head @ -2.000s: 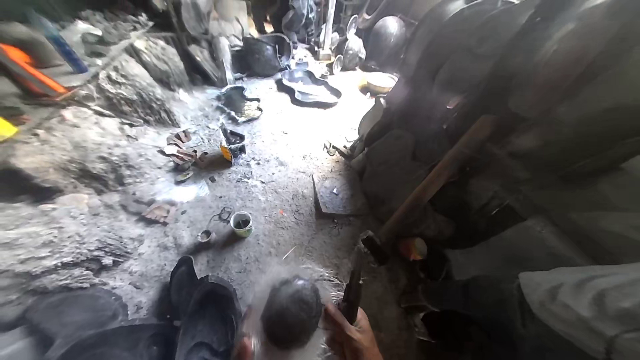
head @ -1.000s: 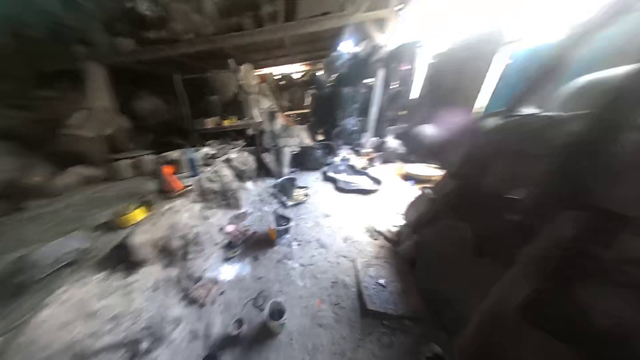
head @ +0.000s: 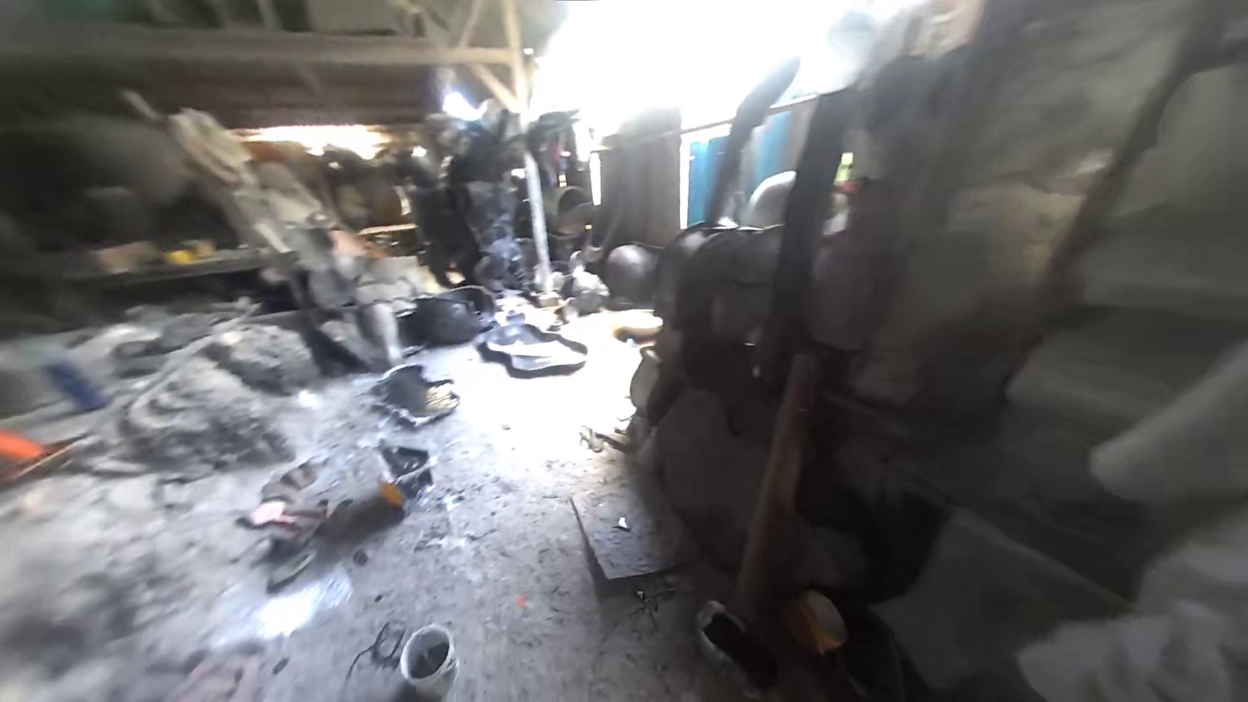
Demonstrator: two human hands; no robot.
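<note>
Neither of my hands shows in the head view, so what they hold cannot be seen. At the lower middle, a small round cup (head: 429,658) with dark contents stands on the dusty ground, a thin dark loop of wire (head: 386,643) beside it. Right of centre lies a flat square plate (head: 624,531) with a small chip on it. A long wooden handle (head: 780,478) leans at a slant against the dark pile on the right. A dark container with an orange patch (head: 405,473) sits left of centre, near some brownish scraps (head: 292,512).
A wavy-edged dark tray (head: 533,349), a dark basin (head: 446,317) and a yellowish round dish (head: 636,325) lie farther back. Grey rubble (head: 205,409) lines the left. Large dark rounded forms (head: 712,292) crowd the right. A pale post (head: 537,219) stands at the back.
Two seconds ago both hands were at the bottom, beside a dark rounded object, the right one on a dark tool; they are out of view now. The view has tilted up.
</note>
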